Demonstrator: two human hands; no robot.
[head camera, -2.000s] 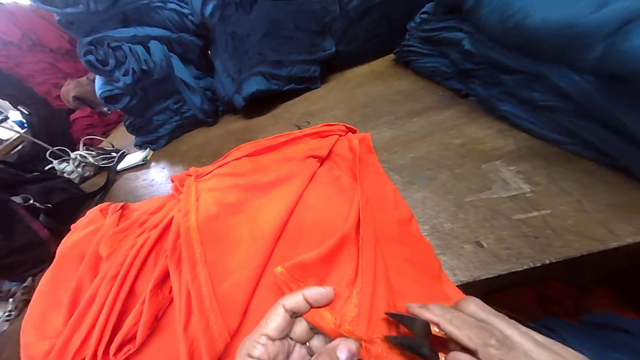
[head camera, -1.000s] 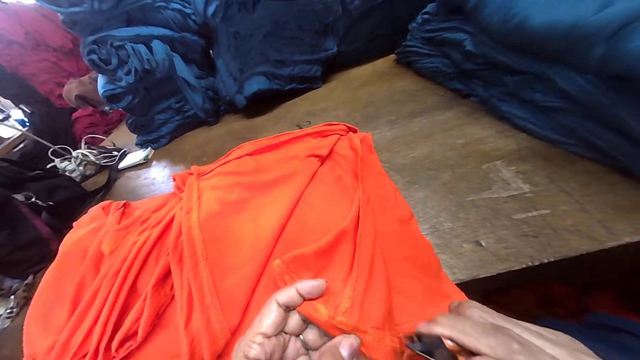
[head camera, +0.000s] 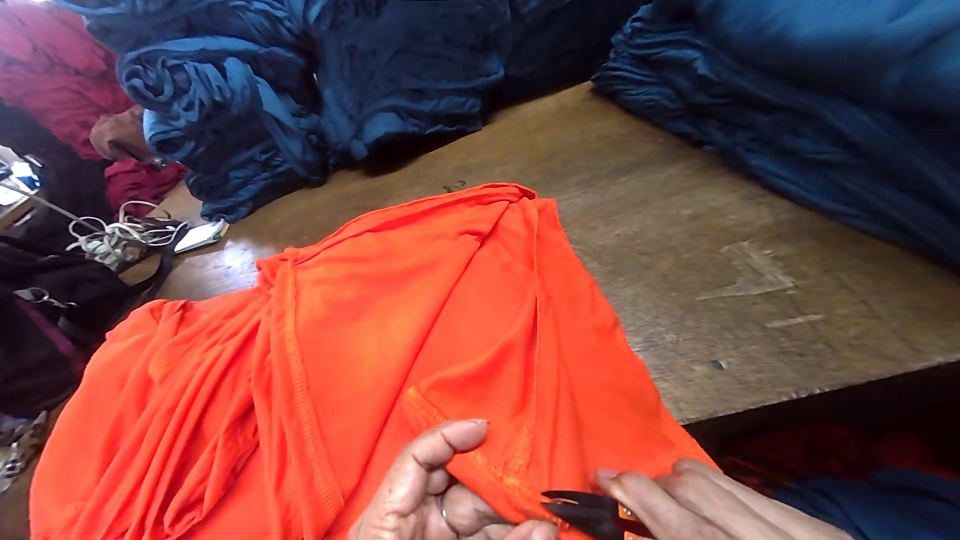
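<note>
An orange knit garment (head camera: 360, 315) with stitched seams spreads over the table and down past its near edge. At the bottom middle my left hand (head camera: 442, 487), with a ring on one finger, grips the seamed edge of the cloth between thumb and fingers. My right hand (head camera: 690, 502) holds black thread snips (head camera: 589, 511) just to the right of it. The snips' blades are slightly parted and point left, at the seam by my left thumb. The lower parts of both hands are cut off by the frame.
The wooden table (head camera: 750, 300) bears heaps of dark blue fabric (head camera: 405, 82) at the back and a blue pile (head camera: 787, 127) at the right. To the left lie a tangled white cable (head camera: 124, 232), a small white item (head camera: 201, 235) and a black bag (head camera: 52, 322). Blue cloth lies below the table's edge.
The snips show more clearly than one second ago, when my right fingers mostly covered them. My left hand has stayed at the seam.
</note>
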